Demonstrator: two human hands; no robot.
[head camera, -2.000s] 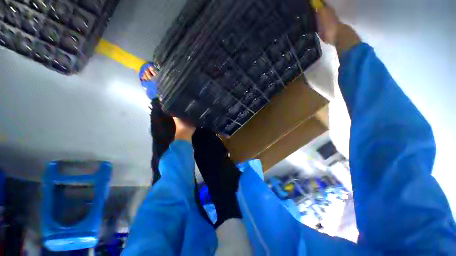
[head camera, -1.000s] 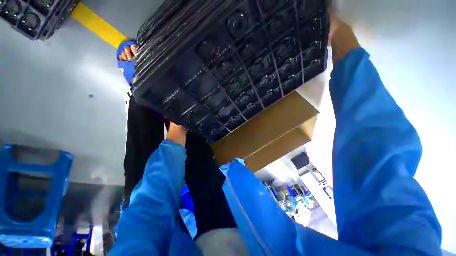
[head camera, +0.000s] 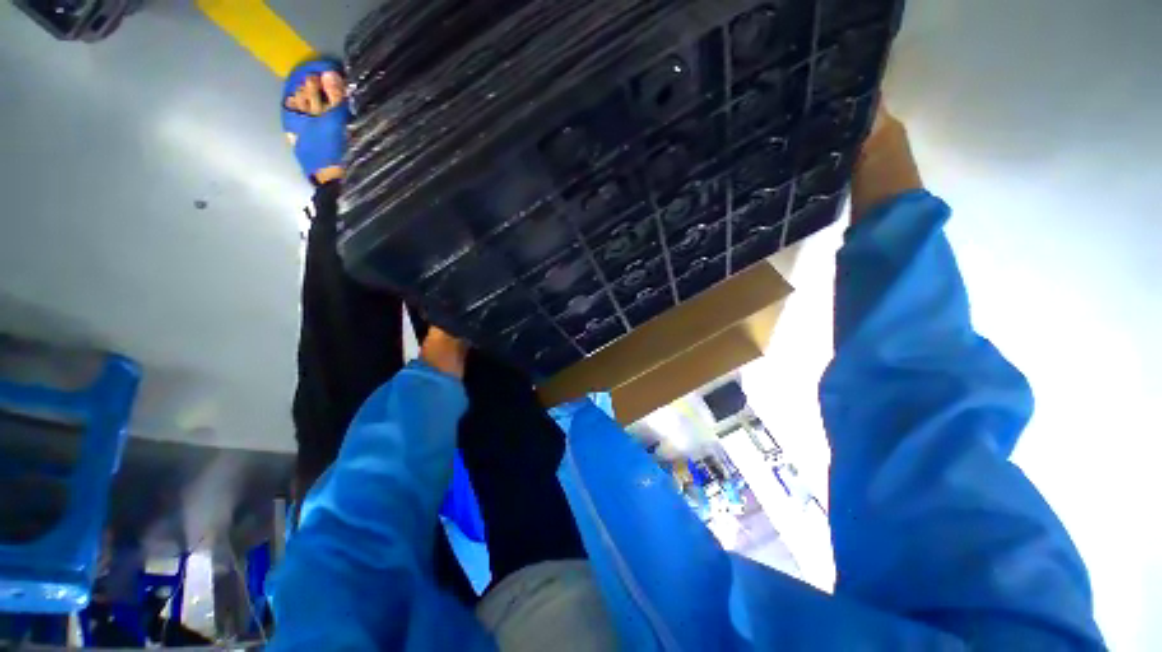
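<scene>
A thick stack of black blister trays fills the upper middle of the view, tilted, with layered edges at the left and a grid of square pockets with round shapes facing me. My left hand holds its lower left edge; the fingers are hidden behind or under the stack. My right hand holds its right edge; the fingertips are hidden behind the stack. Both arms are in blue sleeves.
An open brown cardboard box shows just below the stack. A blue plastic stool stands at the left. Another black tray stack is cut off at the top left, near a yellow floor line. My foot in a blue sandal is beside the stack.
The held stack looks larger and sits slightly further right. The stool and the other tray stack have shifted towards the left and upper left edges of the view. Both hands keep their hold.
</scene>
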